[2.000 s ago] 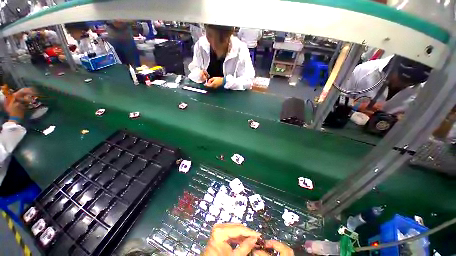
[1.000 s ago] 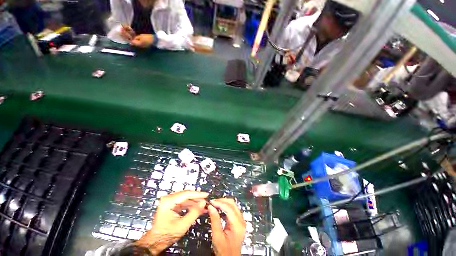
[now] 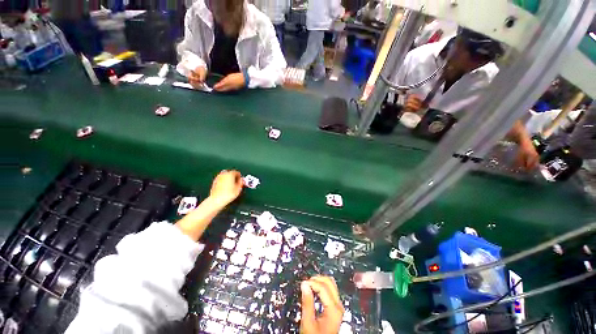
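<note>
My left hand [image 3: 227,187] reaches over the green belt. Its fingertips are beside the left edge of a white module [image 3: 250,182] with a dark centre; whether they pinch anything is hidden. My right hand [image 3: 321,305] is low over the clear tray [image 3: 219,306], thumb and fingers curled towards each other; too blurred to tell if they hold a tiny part. White modules [image 3: 261,241] are heaped in the tray's upper part. A syringe with a pinkish barrel [image 3: 374,280] and green cap [image 3: 401,280] lies right of my right hand.
A black pocketed tray [image 3: 78,228] is at left. Another module [image 3: 187,205] lies between the trays; more are spaced on the belt [image 3: 196,143]. A slanting metal post [image 3: 451,156] and a blue box [image 3: 467,261] with hoses are at right. A person in white [image 3: 229,52] sits opposite.
My left hand has left my right hand and moved up and forward to the belt. My right hand stays over the tray. The camera view has shifted, first right, then slightly back left.
</note>
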